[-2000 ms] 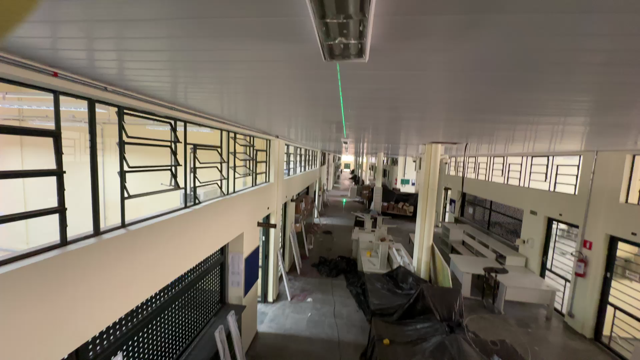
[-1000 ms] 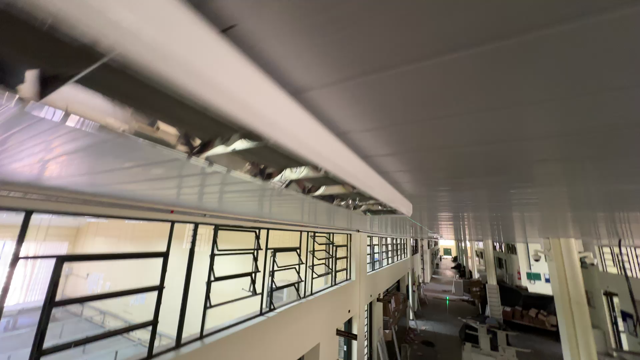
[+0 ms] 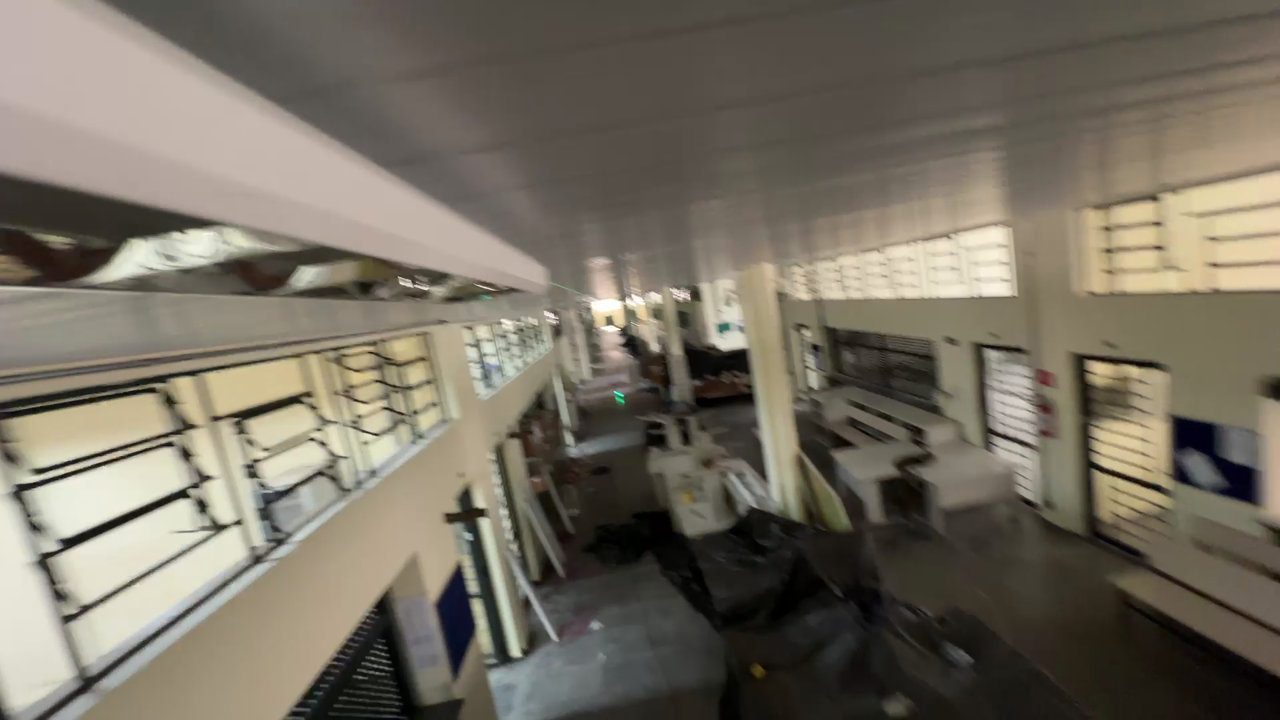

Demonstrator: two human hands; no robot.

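Neither of my hands shows in the head view. Close overhead at the left runs a long pale ceiling fixture or edge [image 3: 330,170], with a dark opening [image 3: 200,255] beneath it that holds shiny, curved pieces. Ceiling panels [image 3: 720,130] spread to the right. The picture is blurred, so the pieces in the opening cannot be told exactly.
Far below, black plastic sheeting [image 3: 790,590] covers part of the floor beside a column [image 3: 770,390]. White counters [image 3: 900,420] stand at the right, and boards [image 3: 540,520] lean on the left wall. Barred windows [image 3: 110,490] line the left wall.
The view has swung widely, first up towards the ceiling opening, then back down and right over the hall. No hand shows in any of the frames.
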